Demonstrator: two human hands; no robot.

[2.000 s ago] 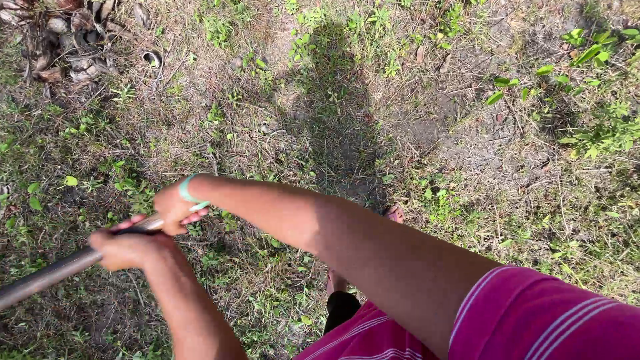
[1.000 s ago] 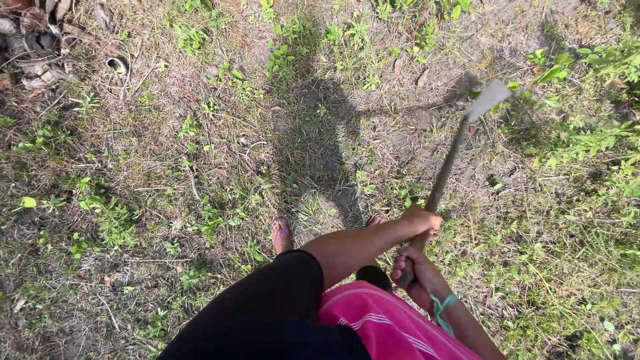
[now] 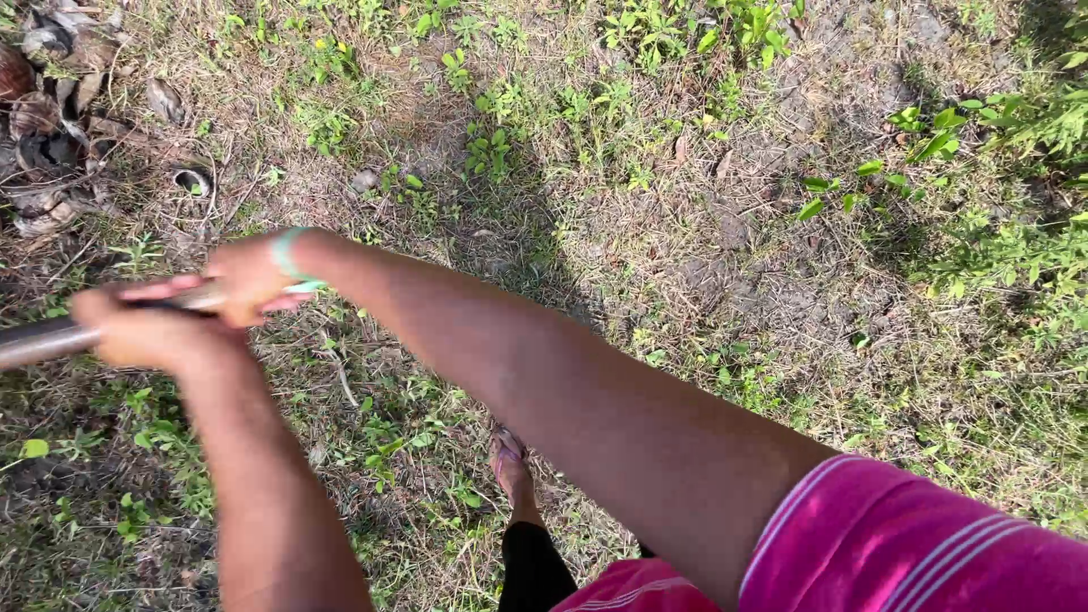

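Observation:
At the left of the head view, both my hands grip a long handle [image 3: 47, 342], which runs out past the left edge. My left hand [image 3: 140, 327] is closed around it farther out. My right hand [image 3: 246, 276], with a pale green band [image 3: 289, 255] at its wrist, holds the handle close behind the left one, near its end. The tool's head is outside the view. Both hands are slightly blurred.
Short grass and weeds cover the dry ground [image 3: 680, 280]. Dry husks [image 3: 51, 153] lie piled at the upper left, near a small curled husk piece [image 3: 192, 180]. Leafy plants [image 3: 1020, 255] grow at the right. My sandalled foot [image 3: 510, 463] stands at the lower middle.
One second ago my hands held the tool on the right, its flat blade visible over the ground. Both hands have swung to the left with the handle, and the blade has left the view.

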